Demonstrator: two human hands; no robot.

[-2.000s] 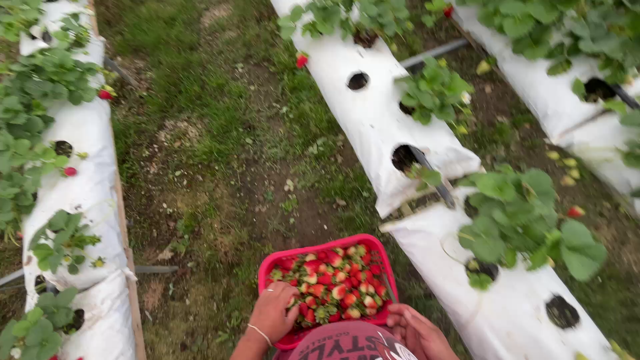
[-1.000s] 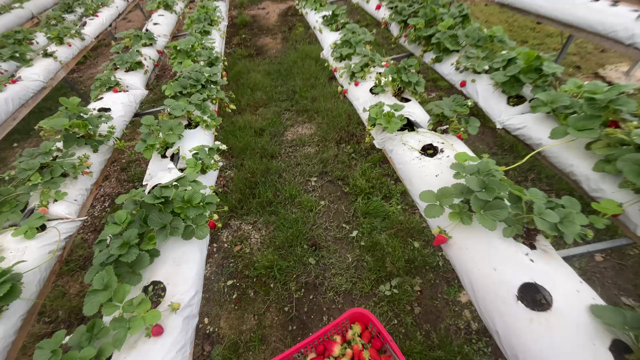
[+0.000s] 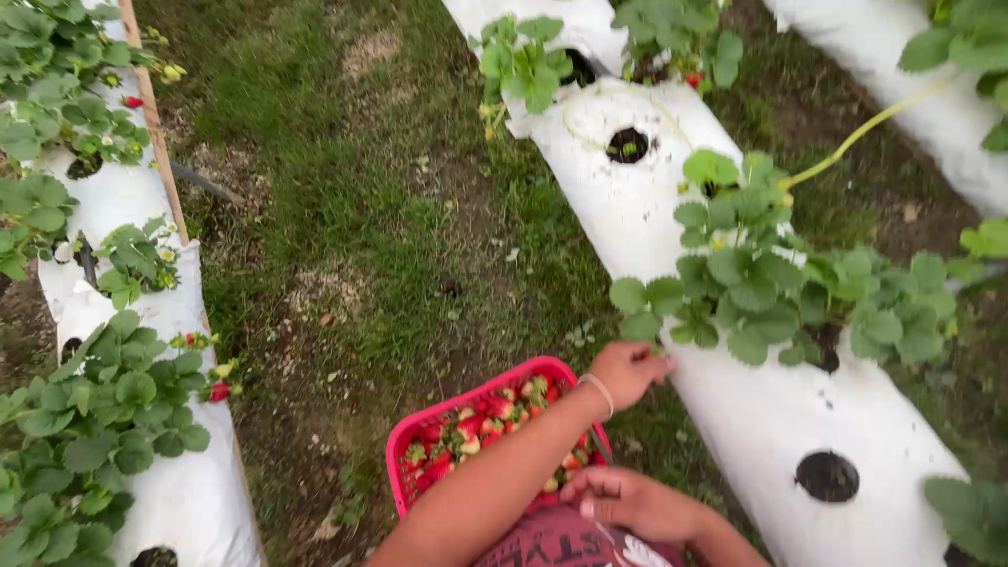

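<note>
A red plastic basket [image 3: 398,441] full of picked strawberries [image 3: 472,425] is at the bottom centre, against the person's shirt. My left hand [image 3: 630,374], with a thin band at its wrist, reaches across the basket to the edge of the right-hand white grow bag [image 3: 732,402]. Its fingers are pinched just below the leaves of a strawberry plant [image 3: 740,276]; whatever lies between them is hidden. Near the basket's right rim, my right hand [image 3: 630,500] is half curled in front of the shirt, and what it may hold cannot be seen.
Another row of white grow bags [image 3: 157,488] with strawberry plants runs along the left, with a ripe strawberry [image 3: 219,391] hanging at its edge. A grassy dirt path [image 3: 378,260] lies between the rows. A drip pipe [image 3: 209,185] and a further bag row [image 3: 890,71] also show.
The view has tilted back down. My left hand, over the basket's strawberries two seconds ago and out of view one second ago, is now at the right-hand row.
</note>
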